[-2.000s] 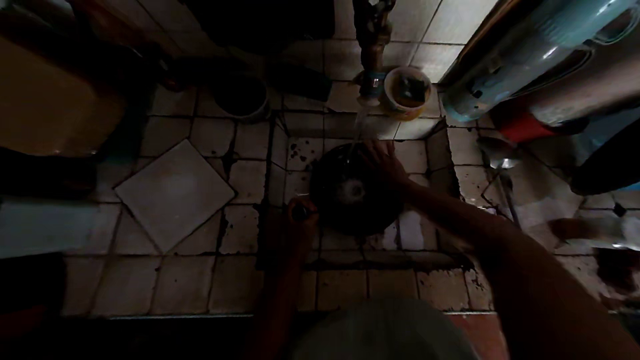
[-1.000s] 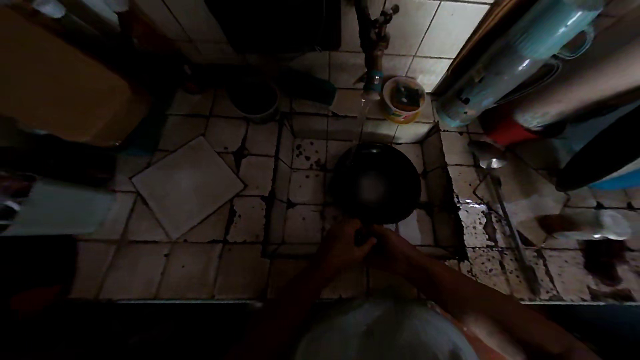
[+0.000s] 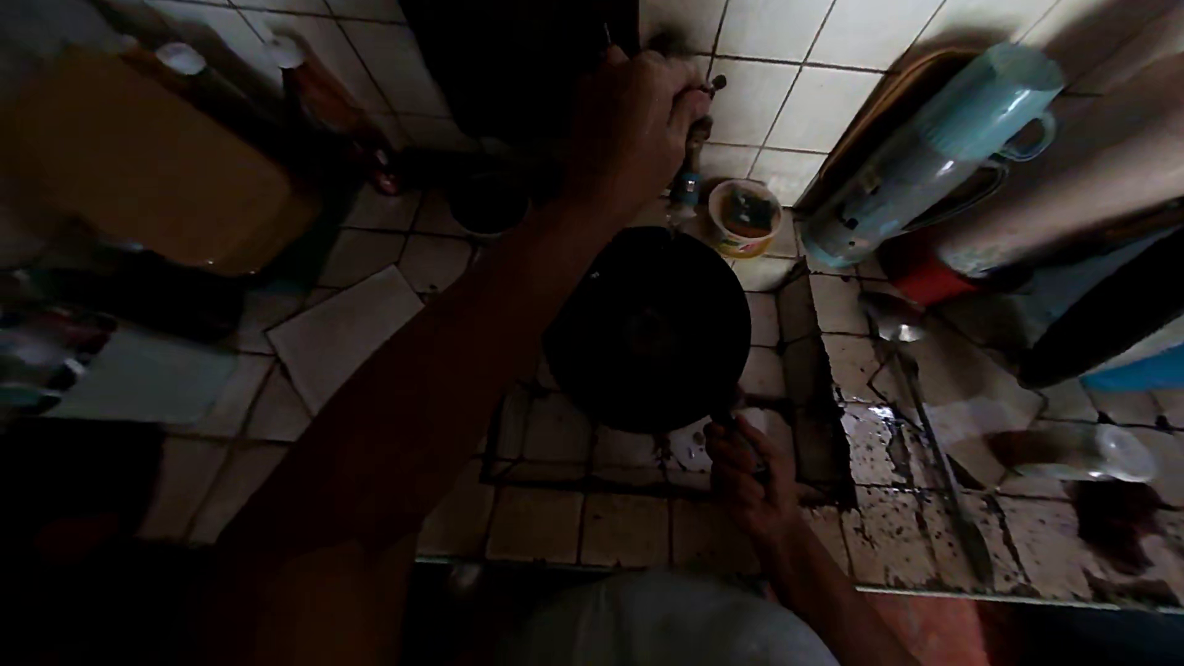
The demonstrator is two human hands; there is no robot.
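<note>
My right hand grips the handle of a dark round pan, which is over the tiled sink basin. My left hand is up at the wall tap, its fingers around the tap's top near the small handle; the exact hold is hard to see in the dim light. My left forearm crosses the view from the lower left. The tap's spout is just above the pan's far edge. Beside the tap stands a round plastic tub with a dark item in it.
A loose square tile and a dark bowl are left of the basin. On the right counter lie a long-handled metal ladle and a glass jar. A light-blue thermos leans at the back right. A tan board or tray is at the upper left.
My left hand has gone from the pan's near side up to the tap. My right hand is now on the handle at the pan's lower right; a second ago both hands were together below the pan.
</note>
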